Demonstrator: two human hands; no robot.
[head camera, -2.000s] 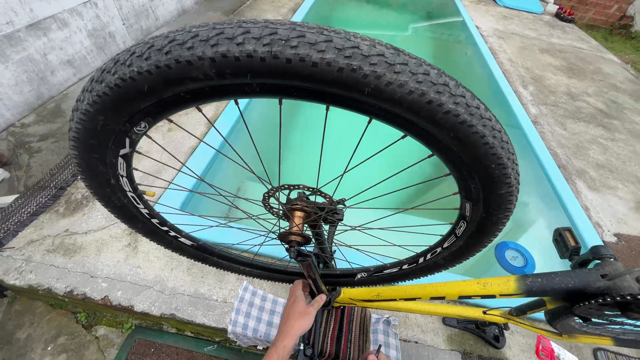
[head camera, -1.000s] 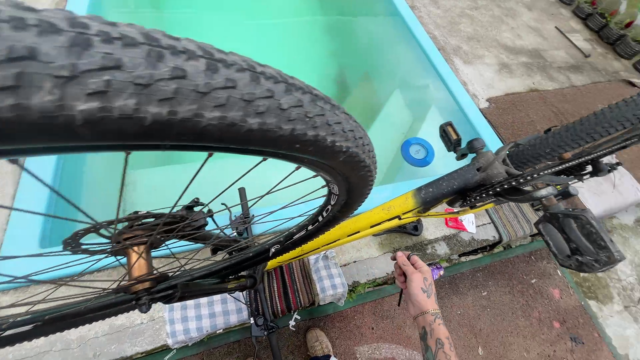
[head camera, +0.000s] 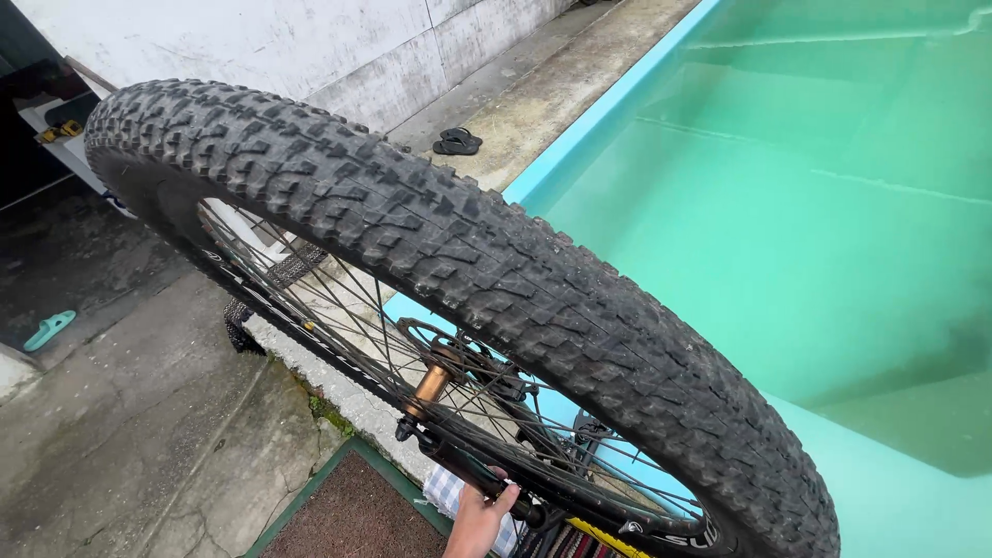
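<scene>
My left hand (head camera: 484, 511) is closed around the black fork leg (head camera: 465, 465) of an upturned bicycle, low in the middle of the view, with the thumb on the near side. Above it stands the front wheel, its knobby black tire (head camera: 465, 248) spanning the view from upper left to lower right. The copper-coloured hub (head camera: 432, 387) sits at the upper end of the fork leg, with a disc brake rotor (head camera: 415, 332) on its far side. Part of the yellow frame (head camera: 604, 536) shows at the bottom edge. My right hand is out of view.
A pool (head camera: 775, 256) with a light blue rim lies beyond the wheel. Black flip-flops (head camera: 457, 142) lie on the concrete ledge by a white wall. A checkered cloth (head camera: 443, 490) and a striped woven cloth (head camera: 572, 542) lie under the bicycle. A brown mat (head camera: 349, 511) is at lower left.
The view has swung far to the left. My right hand, seen near the yellow frame one second ago, is out of view; my left hand, unseen then, shows on the fork leg.
</scene>
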